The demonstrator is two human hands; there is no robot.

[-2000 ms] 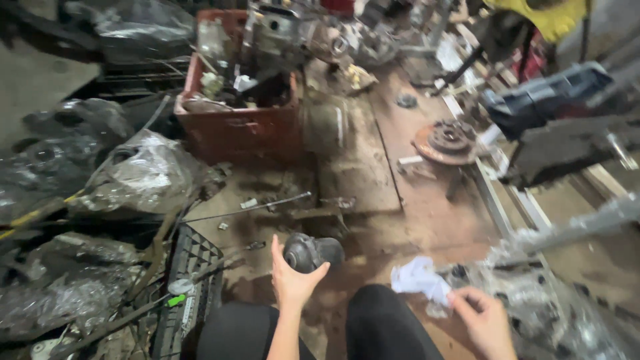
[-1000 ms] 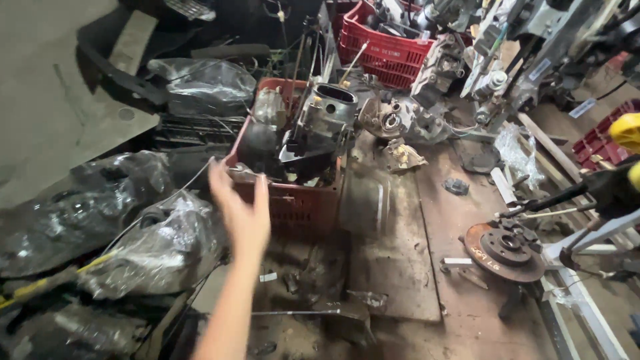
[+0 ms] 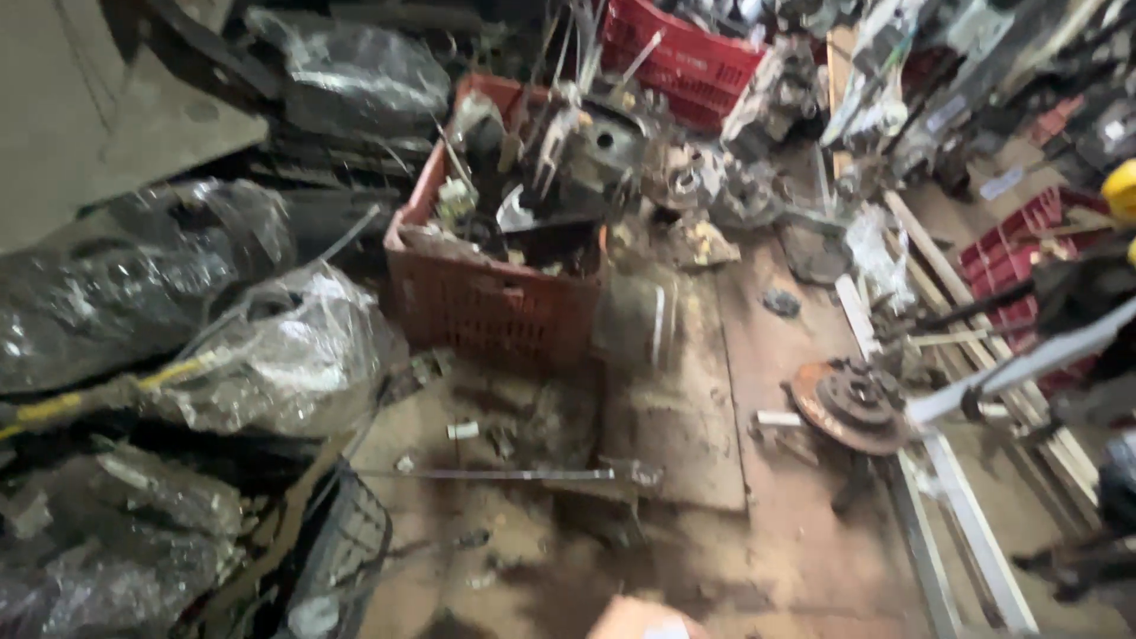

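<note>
At the bottom edge only a small, blurred part of a hand shows, seemingly my right hand (image 3: 643, 619), with a whitish patch on it; its fingers are hidden and its grip cannot be made out. My left hand is out of view. Beyond lies a thin metal rod (image 3: 524, 475) on the dirty floor. A red plastic crate (image 3: 497, 306) farther off holds dark and metal parts. Grimy metal castings (image 3: 688, 177) lie beside its right side. Toward the right is a rusty brake disc with its hub (image 3: 852, 404).
Plastic-wrapped parts (image 3: 284, 355) crowd the left, near a black plastic crate (image 3: 355, 524). Another red crate (image 3: 679, 62) stands at the back. Light-coloured metal bars (image 3: 976, 541) run along the right. Flat sheets (image 3: 674, 435) cover part of the floor.
My left hand, on a dark rounded part two seconds ago, was raised near the red crate one second ago and has since left view. The white cloth in my right hand earlier is not clearly seen.
</note>
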